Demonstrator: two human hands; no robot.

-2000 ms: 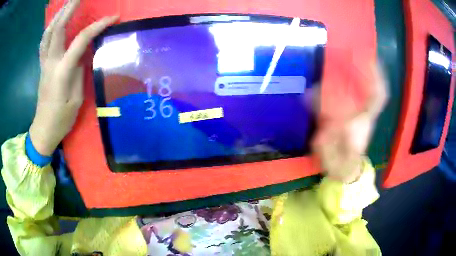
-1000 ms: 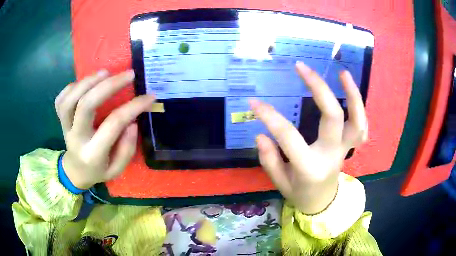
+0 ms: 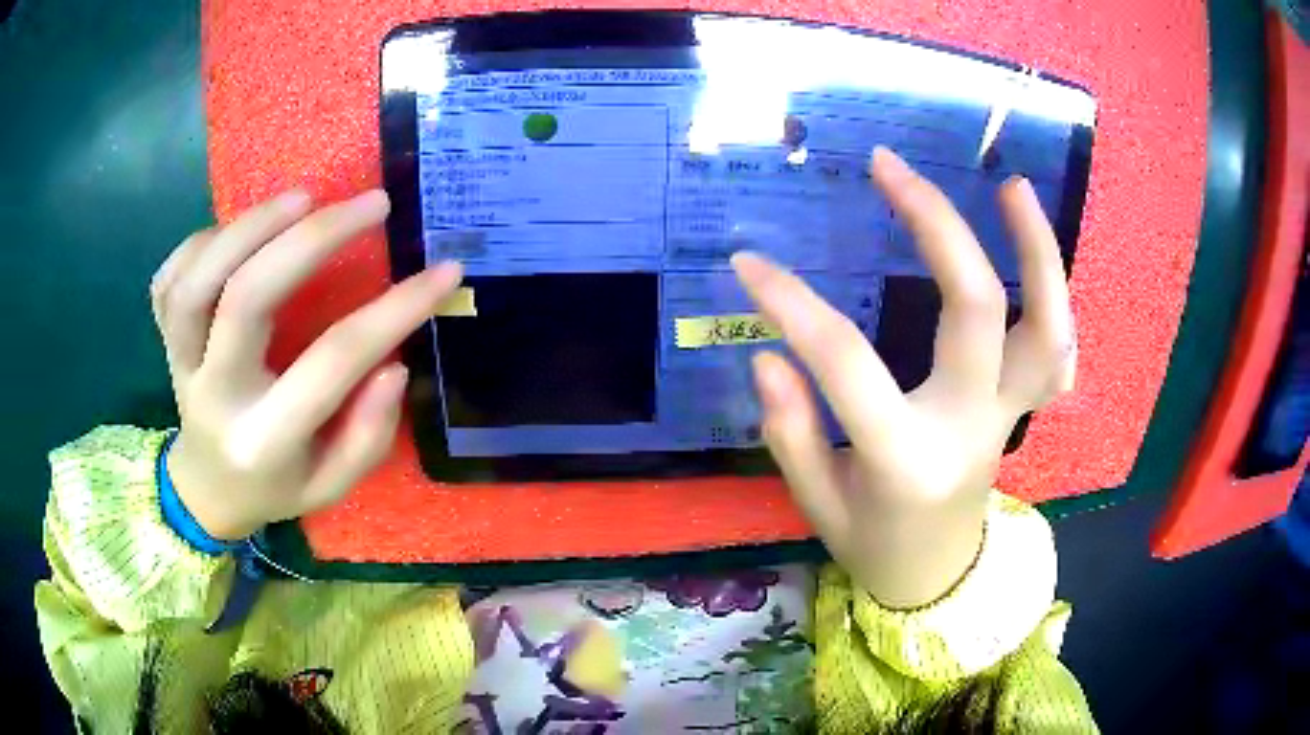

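Observation:
A black-bordered tablet (image 3: 553, 352) lies on a red-orange foam carrier (image 3: 604, 520). Its screen shows pale blue panels, a green dot at the upper left and dark rectangles below. A handwritten tape label (image 3: 707, 332) is stuck mid-screen, and a small yellow tape tab (image 3: 457, 302) sits at the left edge. My left hand (image 3: 280, 359) is at the tablet's left edge, fingers apart, index fingertip beside the tab. My right hand (image 3: 920, 388) is over the right half of the screen, fingers spread, holding nothing; it hides part of the glass.
A second red-orange foam carrier (image 3: 1214, 488) with a dark tablet (image 3: 1286, 373) is at the right edge, cut off. The green surface (image 3: 86, 216) shows at the left. Flower-patterned cloth (image 3: 647, 653) is below the table edge. A blue wrist strap (image 3: 187, 503) is on my left wrist.
The lock screen with the clock has given way to panels. My left hand has come down to the tablet's left edge, and my right hand has moved from the right edge over the screen.

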